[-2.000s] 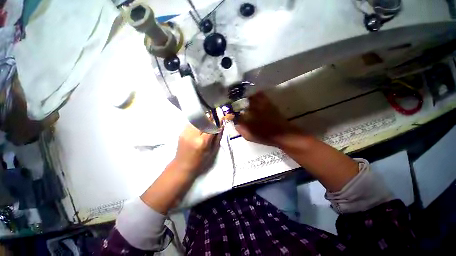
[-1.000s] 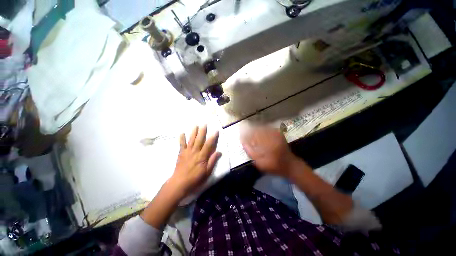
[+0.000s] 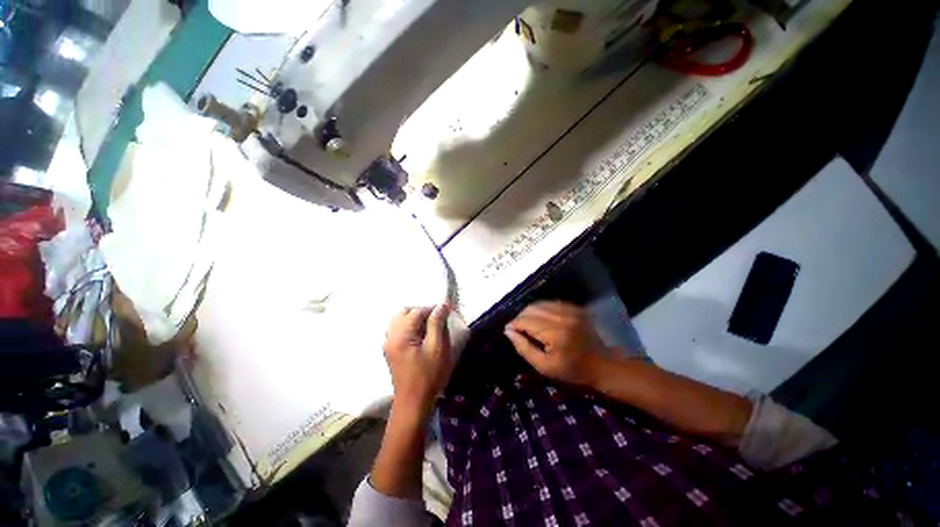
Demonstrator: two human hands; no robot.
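Note:
A white garment piece lies on the table in front of the needle area, washed out by the lamp, with its curved edge at the right. My left hand pinches this edge near the table's front. My right hand is off the table, above my lap, slightly blurred, with curled fingers; whether it holds anything I cannot tell. The presser foot and needle area of the white sewing machine is beyond my left hand, with neither hand at it.
Loose white cut pieces lie left of the machine. Red-handled scissors are at the bed's far right. A printed measuring tape runs along the front edge. A black phone lies on a white board at the right.
The view has turned and shifted. Both hands have left the needle area. My left hand went from flat on the cloth to pinching its edge; my right hand moved off the table.

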